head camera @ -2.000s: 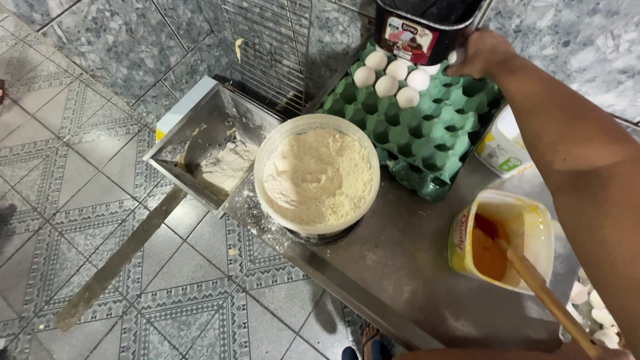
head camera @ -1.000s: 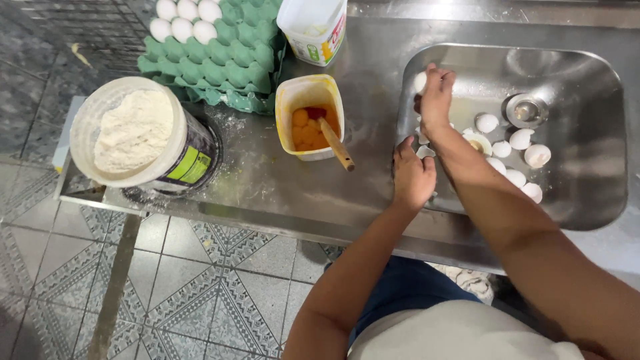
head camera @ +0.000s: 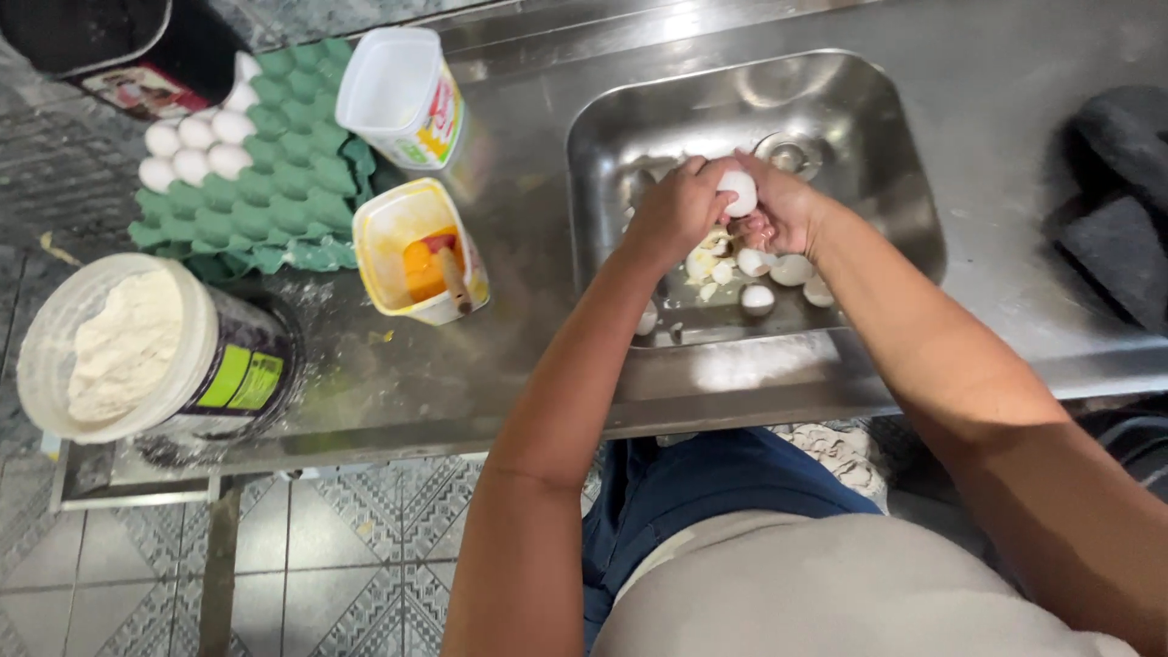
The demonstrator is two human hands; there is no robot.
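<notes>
Over the steel sink [head camera: 607,128], a white egg [head camera: 737,192] sits between my two hands. The fingers of my left hand [head camera: 683,203] close on its left side. My right hand [head camera: 777,205] is cupped against its right side and below, with wet fingers; whether the shell is cracked cannot be told. Beneath them lie several broken eggshells [head camera: 757,299] and yellowish bits, close to the drain [head camera: 792,157]. Left of the sink stands a plastic tub [head camera: 383,233] with orange yolks [head camera: 424,274] and a wooden handle [head camera: 453,281] leaning in it.
Behind the yolk tub is another white tub [head camera: 392,87]. Green egg trays [head camera: 274,187] hold several white eggs [head camera: 194,134], beside a dark container [head camera: 182,64]. A bucket of flour [head camera: 128,351] stands at the counter's left front edge. Dark cloth [head camera: 1118,219] lies right of the sink.
The view has swung right from the trays to the sink. My hands, apart at the sink's left side a second ago, are now together around the egg, farther right over the shells.
</notes>
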